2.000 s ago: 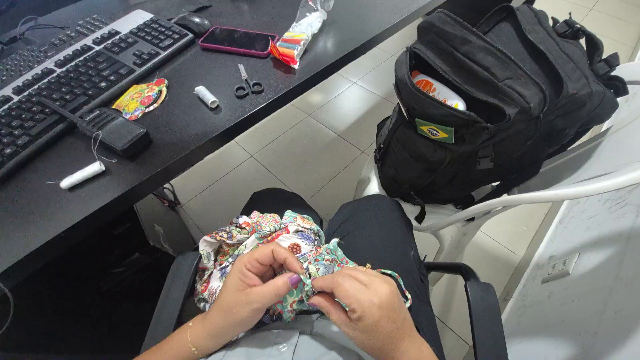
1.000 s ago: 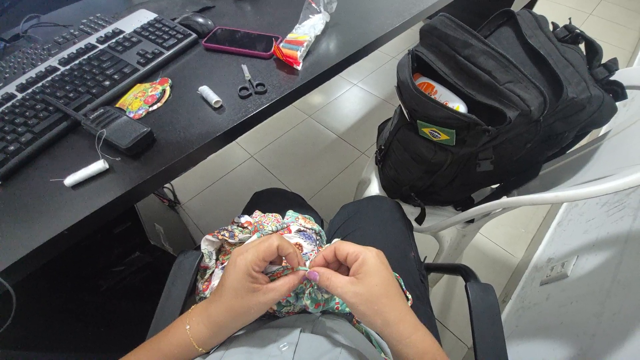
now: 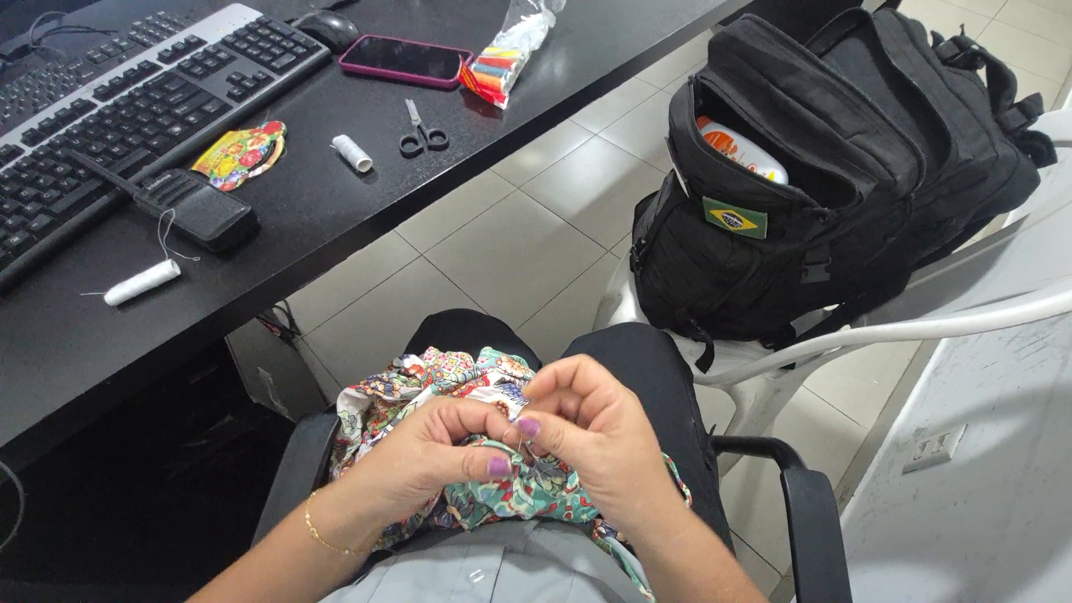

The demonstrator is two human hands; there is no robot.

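A floral-patterned cloth (image 3: 469, 377) lies bunched on my lap. My left hand (image 3: 427, 461) pinches a fold of it between thumb and index finger. Close against it, my right hand (image 3: 586, 435) has its thumb and fingertips together over the cloth, with a fine thread or needle faintly visible at the tips; which one cannot be told. On the black desk (image 3: 335, 218) lie a white thread spool (image 3: 352, 154), small scissors (image 3: 422, 134) with black handles, and another white spool (image 3: 142, 282) with loose thread.
The desk also bears a keyboard (image 3: 151, 109), a mouse (image 3: 328, 30), a two-way radio (image 3: 197, 209), a colourful printed packet (image 3: 241, 155), a phone (image 3: 406, 60) and a plastic bag of coloured items (image 3: 511, 54). A black backpack (image 3: 787, 201) sits on a white chair at right; a chair armrest (image 3: 812, 519) is beside me.
My hands remain together at the cloth. My right hand has turned and its fingers have lifted a little compared with one second ago. The things on the desk have not moved.
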